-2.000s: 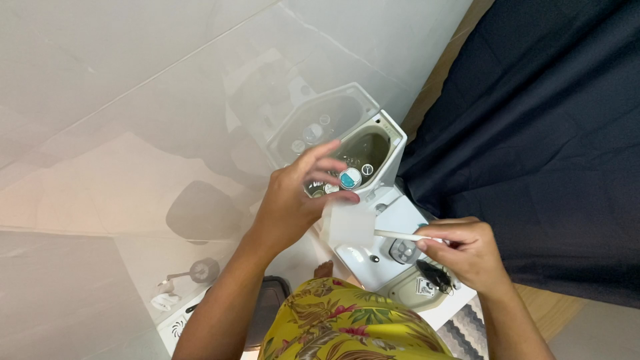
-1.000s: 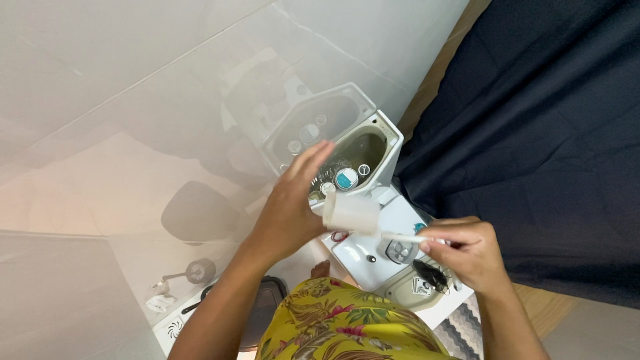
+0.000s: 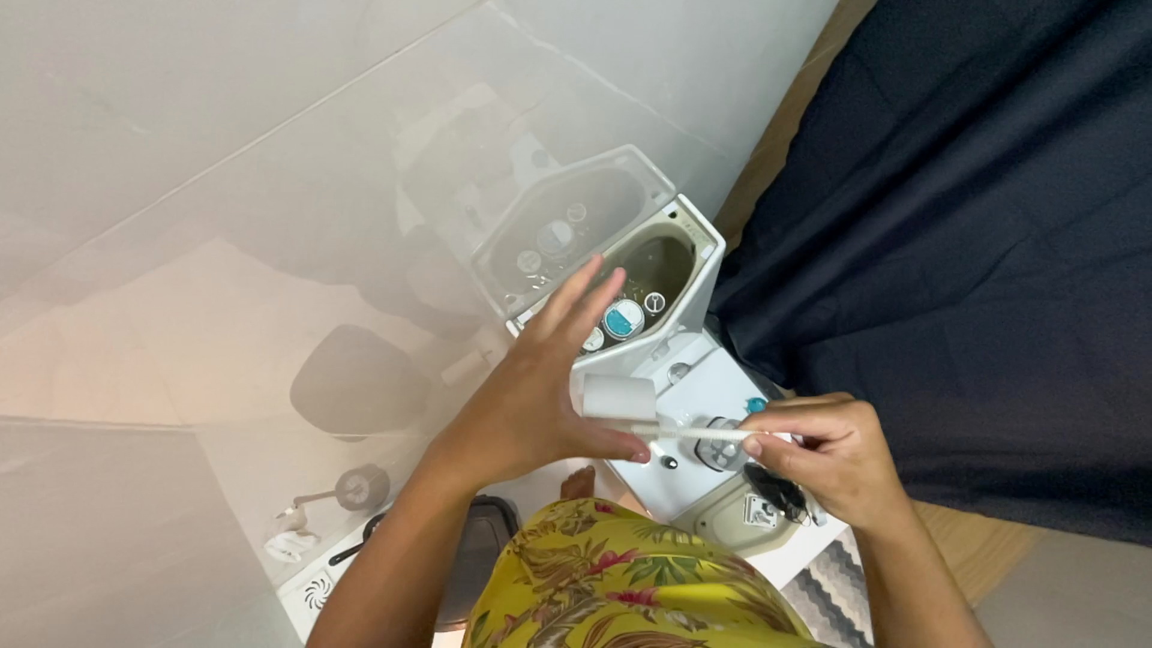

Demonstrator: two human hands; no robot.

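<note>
My right hand pinches the end of a thin white ribbed rod. A white plastic cylinder lies along the rod's left part; whether they are joined is not clear. Around the cylinder's left side is my left hand, fingers spread upward and thumb below the rod; it may touch the cylinder but does not close on it. Beyond my hands stands an uncovered toilet cistern, with a round blue-and-white flush button and other fittings inside, partly behind my left fingers.
Below the cistern is a white surface with a clear container and a small blue item. A beige tray-like piece and a glossy dark item lie nearer. A reflective wall is at left, a dark curtain at right.
The white cylinder has turned from facing my view broadly to lying level beside the rod. My right hand keeps its grip on the rod; my left hand stays spread beside the cylinder.
</note>
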